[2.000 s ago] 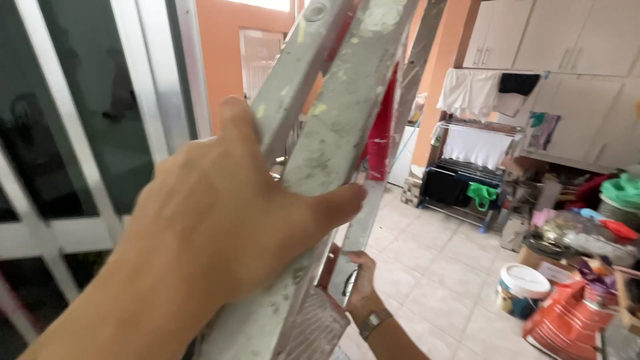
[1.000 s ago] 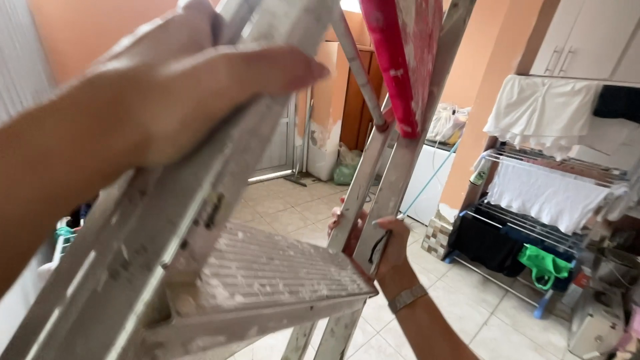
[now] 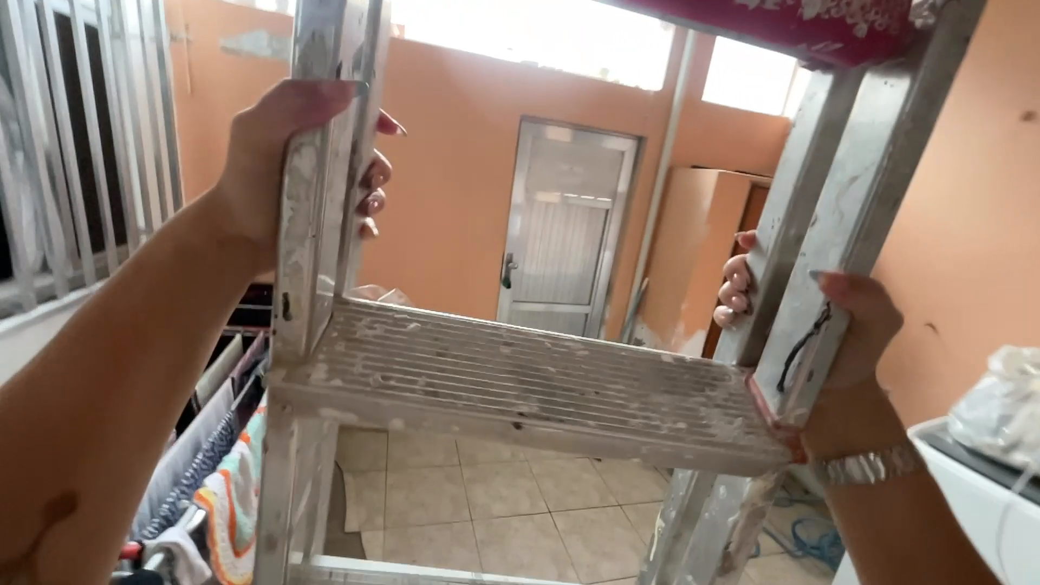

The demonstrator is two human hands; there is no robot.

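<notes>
A paint-spattered aluminium stepladder (image 3: 520,382) fills the middle of the head view, close in front of me. My left hand (image 3: 305,154) is wrapped around its left rails, thumb in front and fingertips showing on the inner side. Lower down, my right hand (image 3: 853,325) grips the right rails just above the ribbed step, its fingers curled round the far side. A short black cord (image 3: 800,349) hangs on the right rail beside my right thumb. The red top part (image 3: 780,24) of the ladder crosses the upper edge of the view. A metal watch band is on my right wrist.
Behind the ladder are an orange wall (image 3: 447,179) and a metal door (image 3: 561,236). Clothes on a drying rack (image 3: 219,471) stand at lower left, below a barred window (image 3: 89,138). At right a white appliance (image 3: 967,496) carries a plastic bag (image 3: 999,398). Blue hose (image 3: 816,540) lies on the tiled floor.
The view has swung widely, from the cabinets and drying rack to the metal door. Both hands still hold the ladder, which now faces me more squarely.
</notes>
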